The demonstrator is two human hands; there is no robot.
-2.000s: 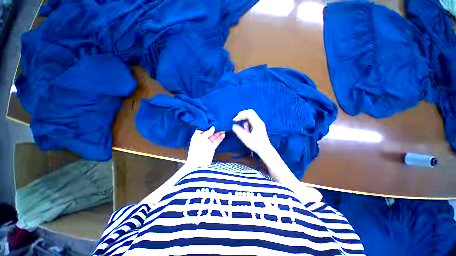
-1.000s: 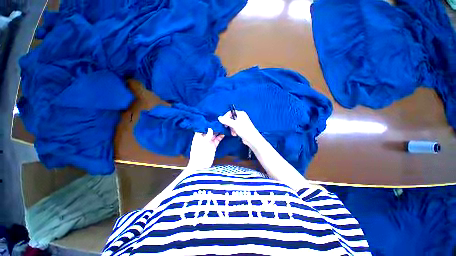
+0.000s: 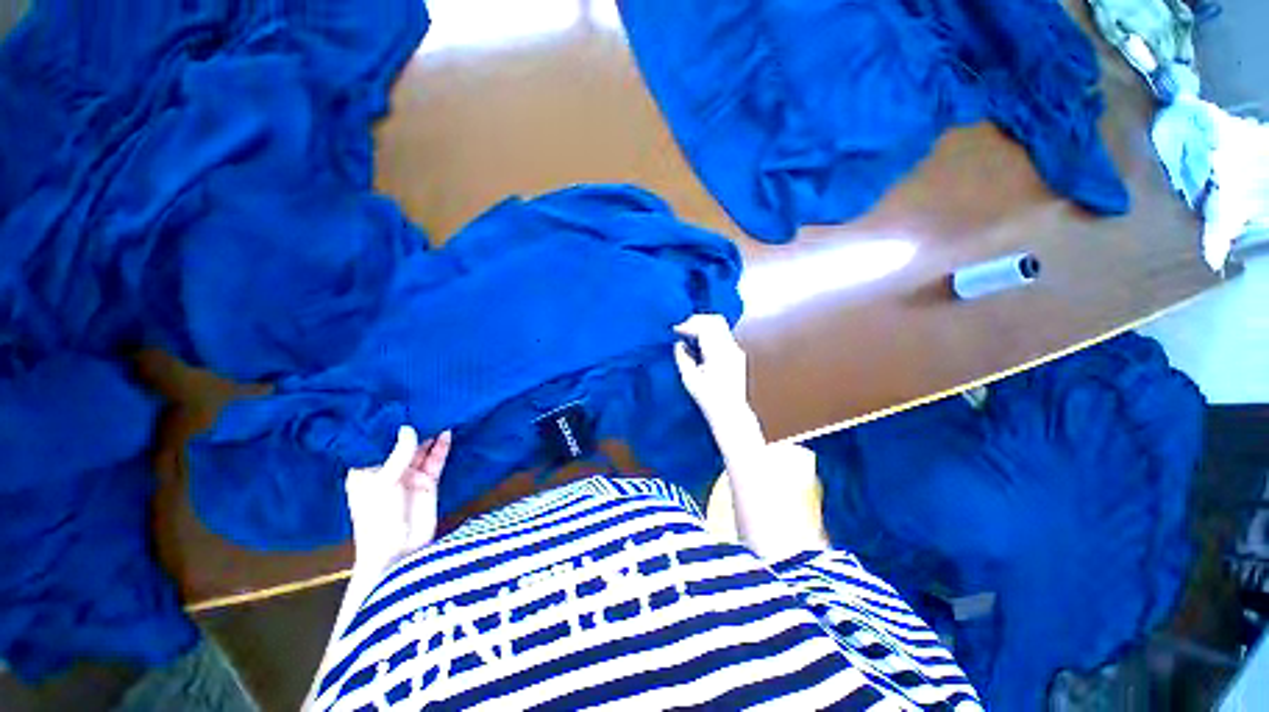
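Observation:
A blue dress (image 3: pixel 515 306) lies bunched on the brown table in front of me. My left hand (image 3: pixel 400 490) pinches its near edge at the left, thumb and fingers on the cloth. My right hand (image 3: pixel 710 365) grips the edge at the right; a small dark thing shows at its fingers, too unclear to name. Between my hands a black hang tag (image 3: pixel 564 433) with pale lettering lies on the cloth near the neckline.
Blue garments (image 3: pixel 292 264) are heaped at the left, and more (image 3: pixel 821 111) lie at the far right. A pale cylinder (image 3: pixel 994 276) lies on the table (image 3: pixel 543 153) at right. Another blue heap (image 3: pixel 1030 487) is below the table's edge. Whitish bundles (image 3: pixel 1225 167) are at far right.
The view has swung to the right. My hands have moved apart along the garment's edge, and the dress is spread more between them. The black tag now shows.

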